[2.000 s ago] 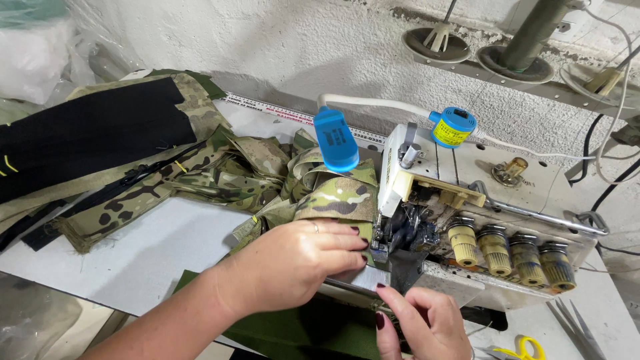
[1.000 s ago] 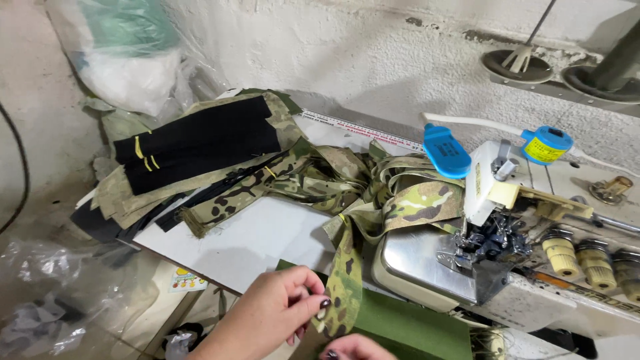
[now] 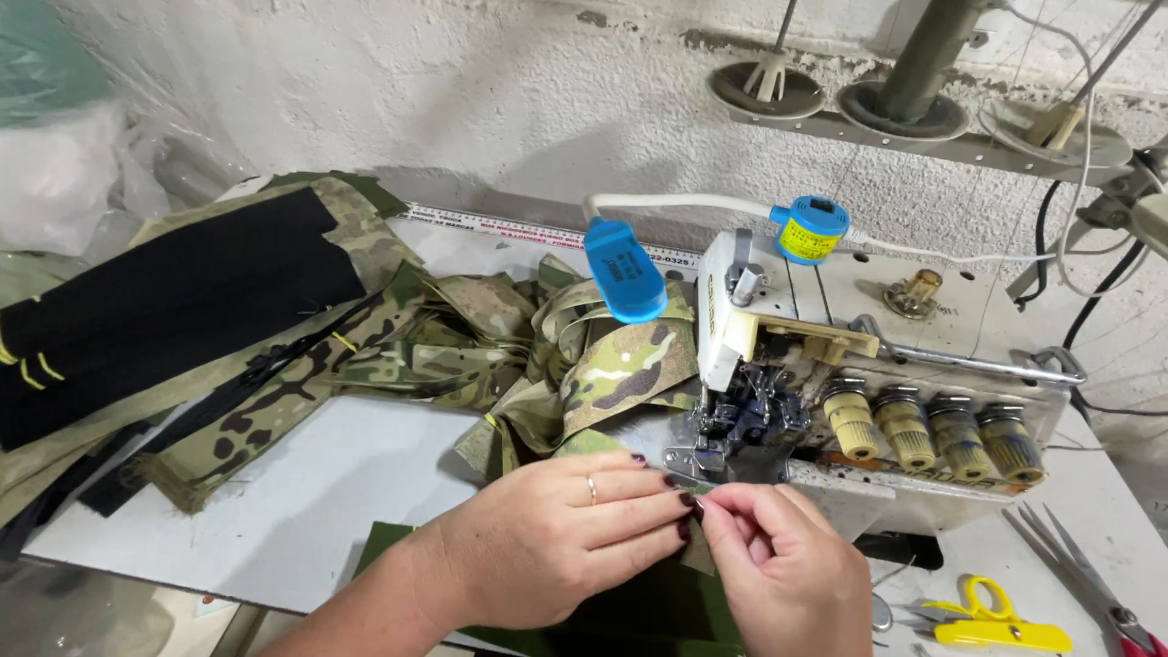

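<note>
At an overlock sewing machine [image 3: 876, 365], my left hand [image 3: 566, 538] lies with its fingers extended over a camouflage fabric strip [image 3: 698, 547], just in front of the presser foot area [image 3: 721, 438]. Thumb and forefinger of my right hand [image 3: 785, 557] pinch the strip's edge, touching the left fingertips. Behind my hands a looped camouflage strip [image 3: 630, 365] rests beside the machine, joined to a heap of camouflage strips [image 3: 456, 338]. Dark green fabric [image 3: 639, 611] lies beneath both hands. Much of the strip between my hands is hidden.
Black fabric pieces [image 3: 182, 292] are stacked on the left of the white table [image 3: 283, 484]. A blue lamp [image 3: 625, 274] on a white cable overhangs the strips. Yellow thread snips [image 3: 999, 630] and metal scissors [image 3: 1077, 566] lie at the right. Thread stands [image 3: 903, 109] rise behind.
Both hands have moved from the table's front edge, where they held a hanging camouflage strip, up to the machine's presser foot area. The view has swung right.
</note>
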